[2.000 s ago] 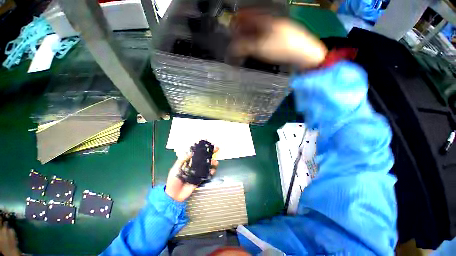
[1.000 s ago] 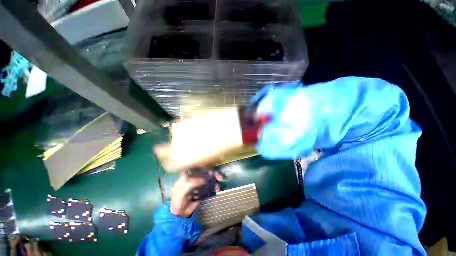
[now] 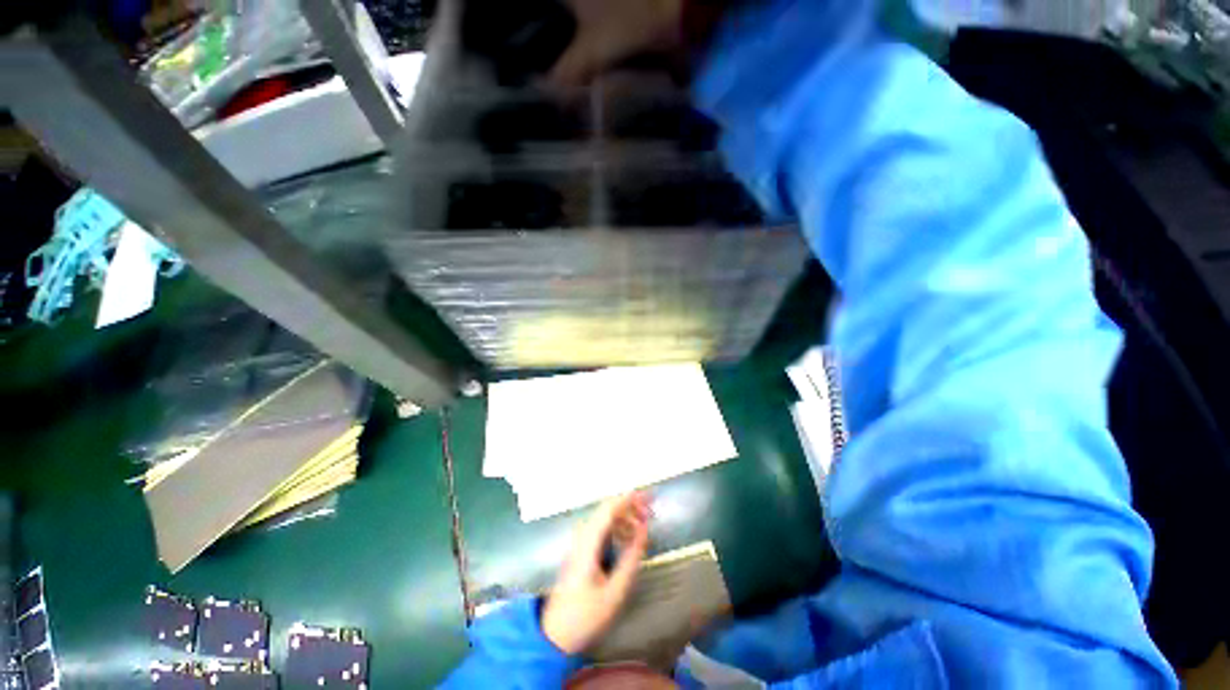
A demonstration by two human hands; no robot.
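Note:
My left hand [image 3: 598, 577] is in the lower middle, over the edge of a grey striped sheet [image 3: 681, 600]. Its fingers are curled around a dark gap; whether it holds anything cannot be told. My right hand [image 3: 618, 38] is blurred at the top edge, over a tall stack of clear blister trays [image 3: 607, 290] with dark boards in the pockets. Its fingers are unclear, and my blue sleeve hides part of the stack. White sheets [image 3: 600, 431] lie on the green mat between the stack and my left hand.
Several black circuit boards [image 3: 328, 658] lie at the lower left. Grey and yellow sheets [image 3: 256, 465] are fanned out at the left. A grey metal post [image 3: 229, 223] crosses the upper left. White printed strips [image 3: 813, 411] lie at the right, partly behind my sleeve.
My right hand has moved from over the white sheets up to the tray stack. The dark boards seen in my left hand earlier are no longer visible there. The camera view has shifted.

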